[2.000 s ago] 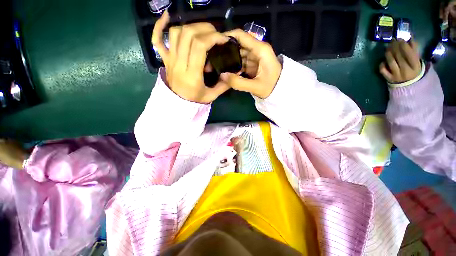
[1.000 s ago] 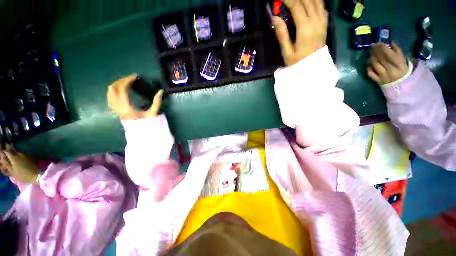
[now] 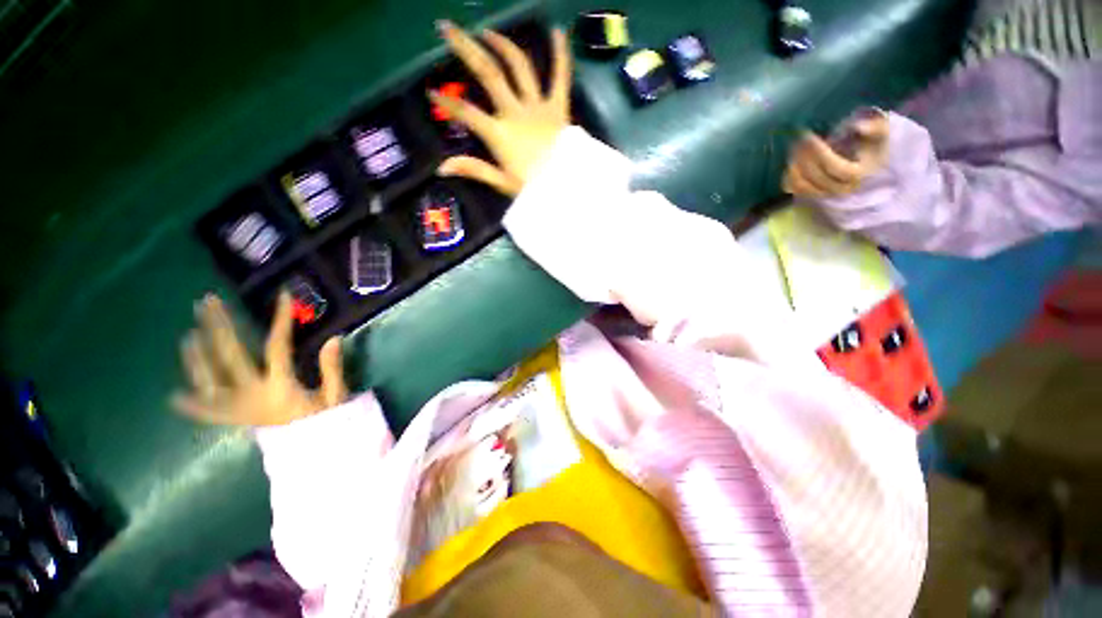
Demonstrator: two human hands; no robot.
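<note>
A black tray [image 3: 417, 263] lies tilted on the dark green bench. Its two rows hold several square watch bodies with lit screens. One in the near row [image 3: 440, 220] shows a red-orange patch, and one in the far row [image 3: 378, 151] shows pale lines. My right hand [image 3: 517, 118] is spread over the tray's right end, beside a watch with a red screen [image 3: 450, 101], and holds nothing visible. My left hand [image 3: 260, 372] is blurred, fingers apart, at the tray's near left corner, with nothing visible in it.
Several loose watches [image 3: 645, 75] lie beyond the tray's right end, some with yellow patches. Another person's hand [image 3: 840, 157] rests at the bench edge on the right. Papers [image 3: 792, 272] lie on a red-orange tray [image 3: 888, 353]. Another black tray [image 3: 48, 519] is at lower left.
The view has turned, so the tray now slants up to the right. My left hand has let go of the dark piece it held. My right hand's fingers have spread over the tray's right end.
</note>
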